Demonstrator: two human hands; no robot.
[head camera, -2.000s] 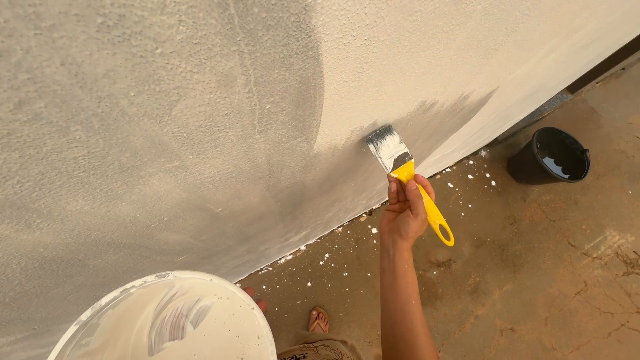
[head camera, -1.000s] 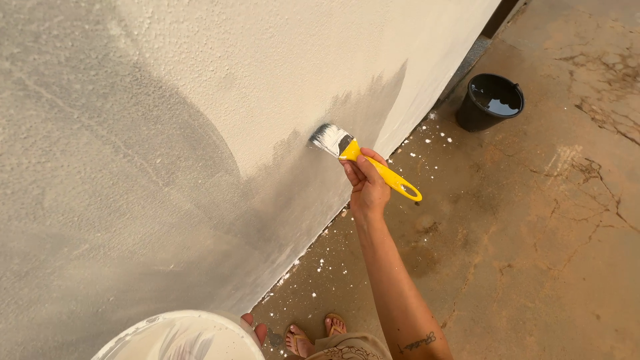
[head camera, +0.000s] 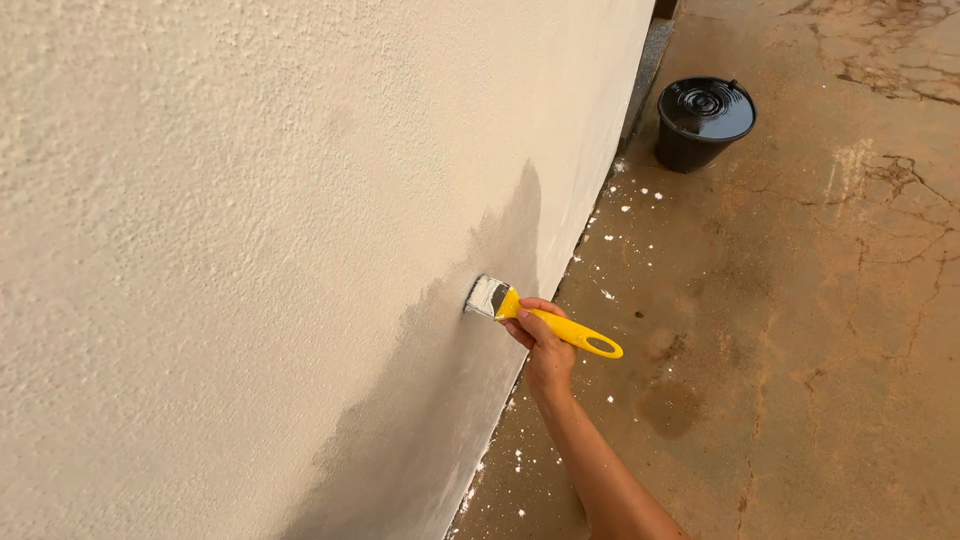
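Observation:
My right hand (head camera: 546, 341) is closed around the yellow handle of a flat paintbrush (head camera: 559, 324), whose ferrule and bristles are coated in white paint. The bristle tips touch the rough textured wall (head camera: 300, 187) near the edge of a darker, wet-looking patch (head camera: 420, 390) low on it. The oval hole at the handle's end points right, over the floor. My left hand is not in view.
A black bucket (head camera: 686, 150) of rippling liquid stands on the floor by the wall's far end. The brown concrete floor (head camera: 847, 375) is cracked, with white paint drops (head camera: 609, 294) scattered along the wall's base.
The view has shifted a lot, and the white paint bucket and the feet have left it. The brush stays in my right hand at the wall. Ripples now show in the black bucket.

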